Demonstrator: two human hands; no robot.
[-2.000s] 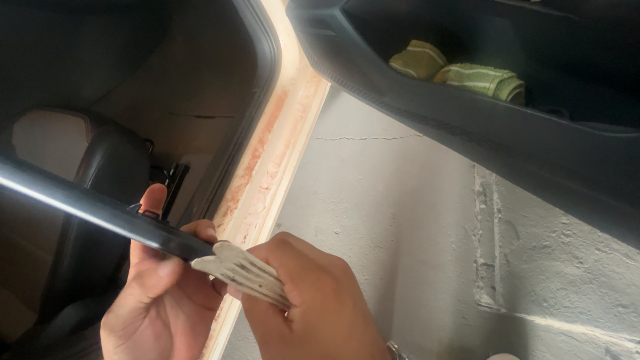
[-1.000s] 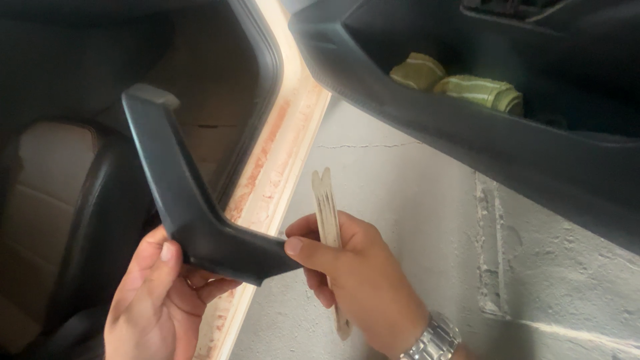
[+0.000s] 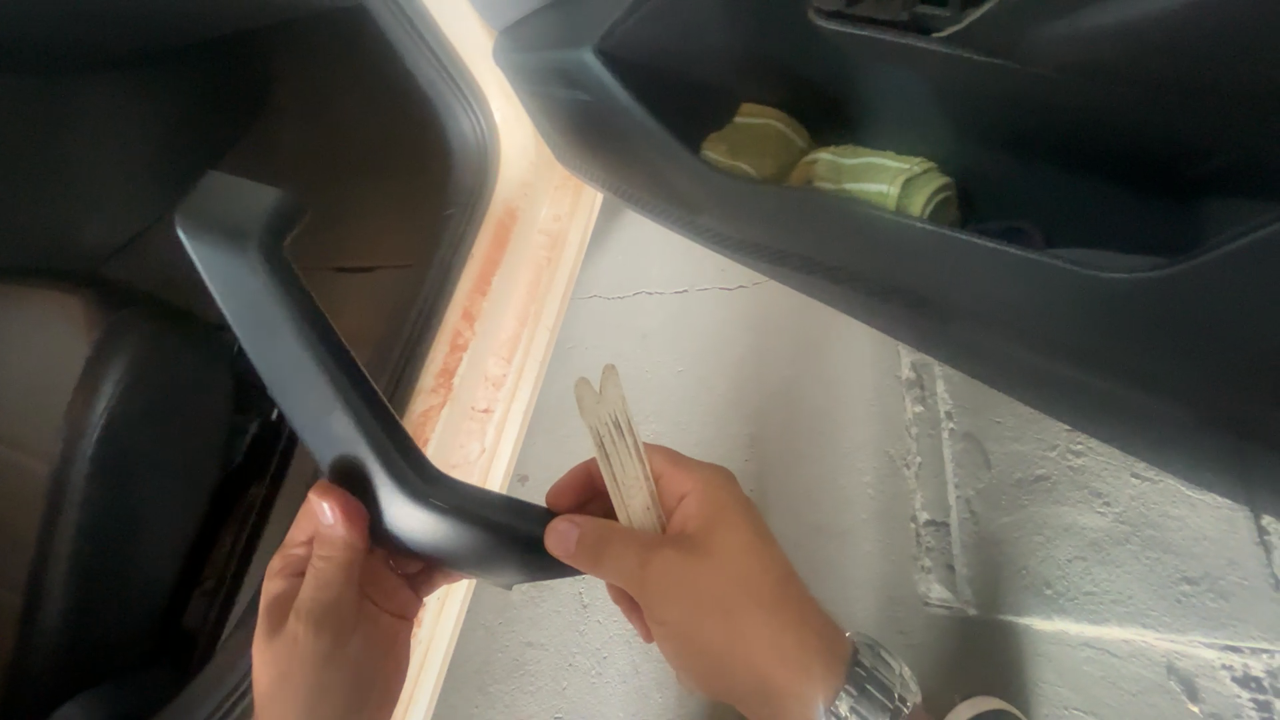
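A dark, angled plastic trim piece (image 3: 310,370), likely a car door pull handle cover, spans between both hands in the head view. My left hand (image 3: 335,600) grips it near its bend, thumb on the outer face. At the trim's lower right end, my right hand (image 3: 690,570) pinches it between thumb and finger. That same hand also holds a pale, worn trim pry tool (image 3: 620,450) with a forked tip, which points up and stands apart from the trim. The palm hides the tool's lower end.
An opened car door panel (image 3: 850,300) crosses the upper right, with rolled green cloths (image 3: 870,180) in its pocket. The light door sill (image 3: 500,330) runs between a dark seat (image 3: 130,480) and the cracked grey floor (image 3: 780,400). A shoe tip (image 3: 985,708) shows at the bottom.
The trim piece has turned from nearly edge-on to showing its bent face. The pry tool, earlier at the trim's end, now points upward in my right hand, whose fingers have come onto the trim.
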